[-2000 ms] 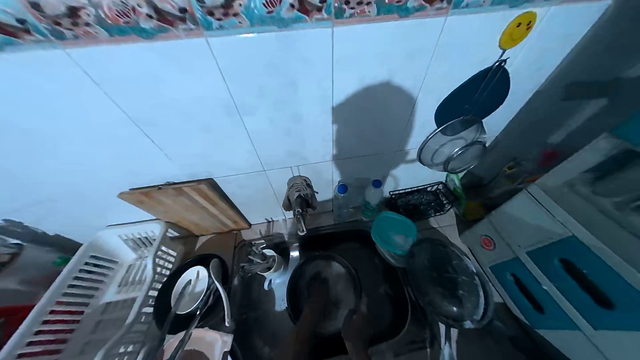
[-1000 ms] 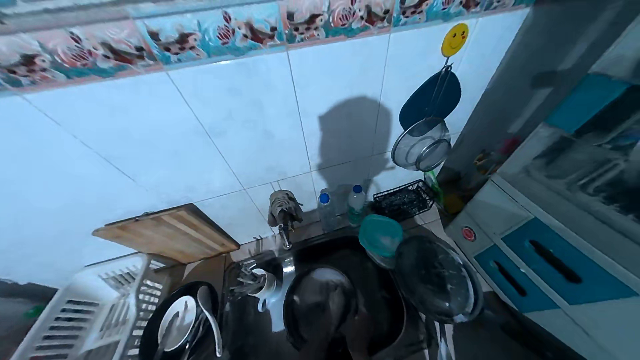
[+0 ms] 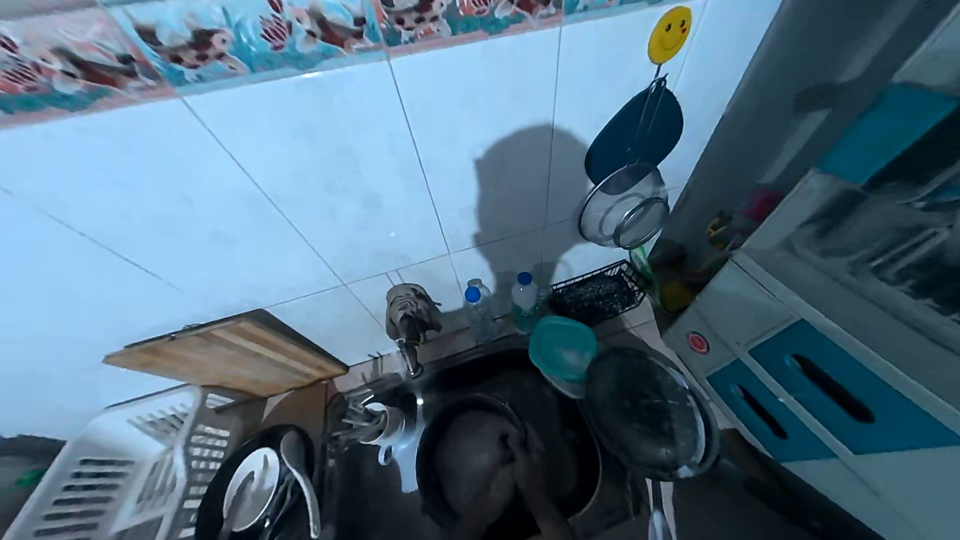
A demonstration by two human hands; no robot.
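Observation:
A round dark pan or basin (image 3: 426, 480) sits in the black sink (image 3: 592, 480). My left hand (image 3: 491, 487) reaches inside it, over its pale inner surface. Beside it, at the vessel's right side, is my right hand (image 3: 527, 457), close to or touching the rim. Both hands are dim and blurred, so their fingers and anything in them cannot be made out. The faucet (image 3: 409, 352), with cloth wrapped round its top, stands behind the sink. A white cup holding cutlery (image 3: 386, 424) is left of the vessel.
A teal plastic container (image 3: 562, 349) and a dark frying pan (image 3: 649, 412) lie at the right. Bottles (image 3: 480, 311) and a black basket (image 3: 600, 292) line the wall. Left are a wooden cutting board (image 3: 232, 352), a white rack (image 3: 127, 465) and a plate with utensils (image 3: 251, 487).
The view has shifted. Both hands remain at the round vessel in the sink; their finer movement is too blurred to tell.

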